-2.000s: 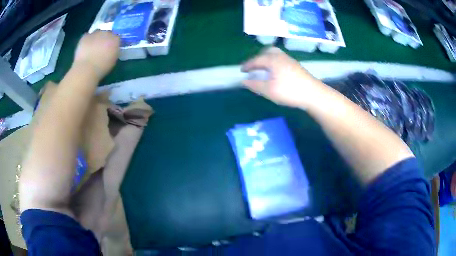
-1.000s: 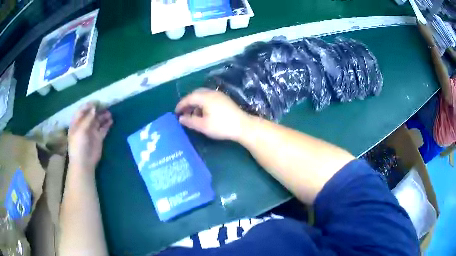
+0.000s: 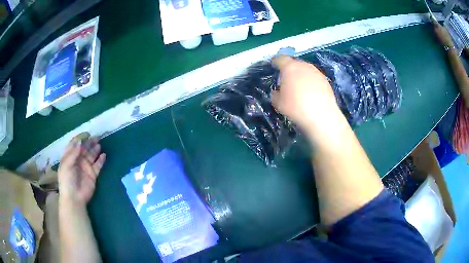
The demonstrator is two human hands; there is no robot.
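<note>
My right hand (image 3: 303, 92) lies on the row of bagged black accessories (image 3: 365, 85) along the back of the green worktop. Its fingers are at the row's left part; whether they grip a bag is hidden. Several glossy bags (image 3: 252, 115) lean over to the left of the hand. My left hand (image 3: 79, 167) is at the left near the pale rail, palm up, fingers slightly curled and apart, holding nothing. A loose stack of blue cards (image 3: 172, 208) lies on the worktop between my hands, nearer to me.
White trays with blue cards stand on the green conveyor, at left (image 3: 64, 69) and top centre (image 3: 218, 31). The pale edge rail (image 3: 149, 97) crosses in front. A torn cardboard box (image 3: 13, 192) is at left. An open supply carton (image 3: 434, 174) is at lower right. Another person's arm (image 3: 455, 64) shows at far right.
My right hand has moved right from beside the blue cards onto the bagged accessories. The left bags now spread toward me. My left hand and the cards appear lower in view.
</note>
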